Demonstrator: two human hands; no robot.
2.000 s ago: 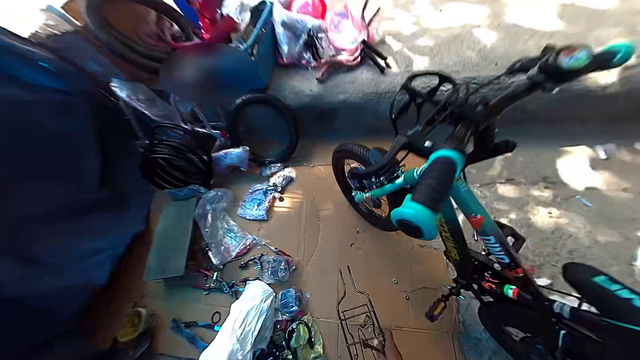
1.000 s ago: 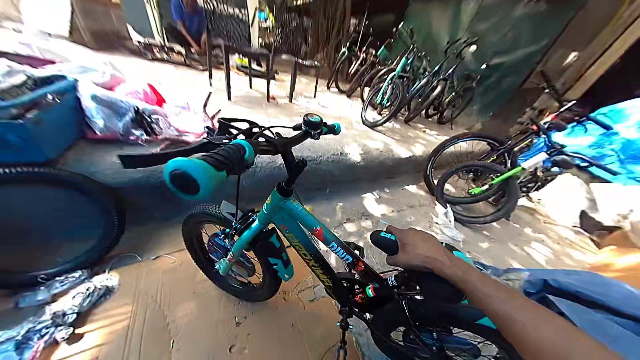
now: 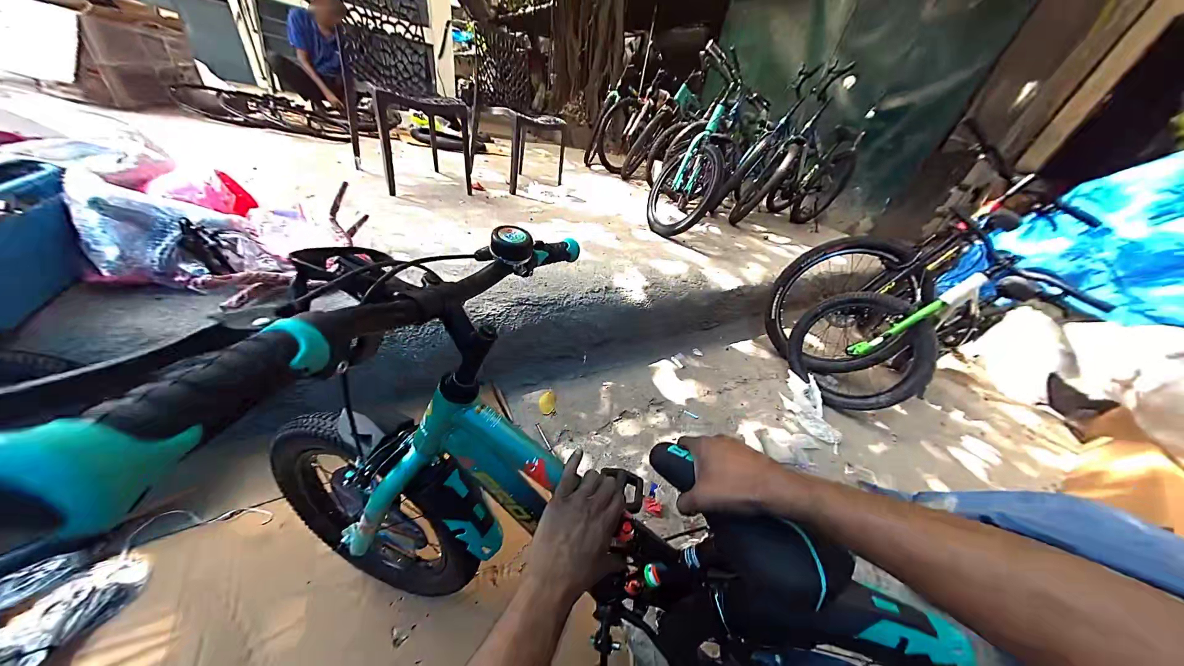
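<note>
A small teal and black children's bicycle (image 3: 481, 444) stands in front of me, its handlebar (image 3: 398, 310) to the left with a bell (image 3: 511, 244). My right hand (image 3: 731, 474) grips the front of its black saddle (image 3: 675, 464). Against the lower part of the teal frame rests my left hand (image 3: 583, 527), near a black pedal (image 3: 626, 490); its fingers are partly spread, and whether they hold anything cannot be told. The front wheel (image 3: 370, 504) touches cardboard (image 3: 222, 573) on the ground.
A low kerb runs behind the bicycle. Other bicycles (image 3: 689, 185) stand at the back, and one (image 3: 860, 342) is by a blue tarpaulin (image 3: 1119, 231). Two black chairs (image 3: 416, 102), a seated person (image 3: 314, 46), a blue crate (image 3: 37, 240) and plastic bags (image 3: 148, 222) are farther off.
My left hand has come into view at the bicycle frame. My right hand stays on the saddle from one second ago. The view has swung up from the cardboard over the last two seconds.
</note>
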